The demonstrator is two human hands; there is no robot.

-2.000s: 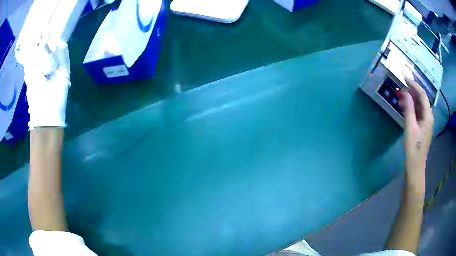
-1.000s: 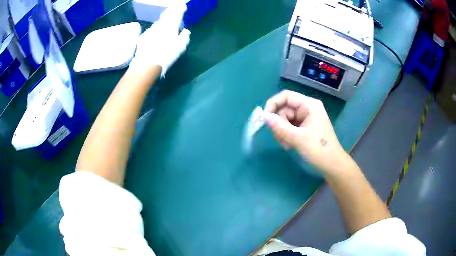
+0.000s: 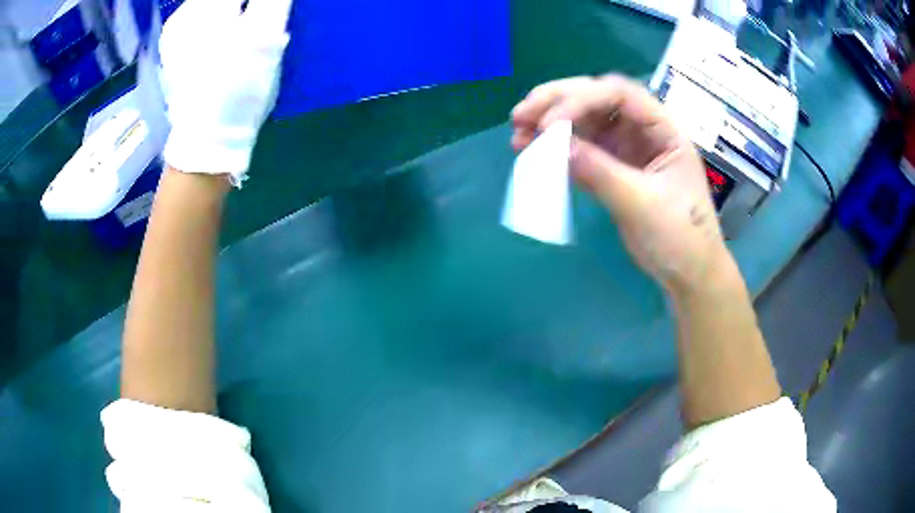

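Observation:
A white label (image 3: 543, 188) hangs from the fingertips of my bare right hand (image 3: 642, 165), above the green mat; no print shows on its visible side. My left hand (image 3: 223, 80), in a white cloth glove, is at the left edge of a large blue carton (image 3: 401, 45) at the top. The glove covers the carton's edge and the fingertips are near the top of the picture, so the frames do not show clearly whether it grips the carton.
A white router (image 3: 95, 172) lies at the left on a blue box. The label dispenser (image 3: 737, 100) stands at the right, its red display partly hidden behind my right hand. More blue boxes (image 3: 75, 60) are at the upper left. The green mat (image 3: 431, 351) spans the bench; grey floor shows beyond.
My right hand has gone from the dispenser to above the mat, with a label in its fingers. My left hand has moved beside a large blue carton, which now shows at the top.

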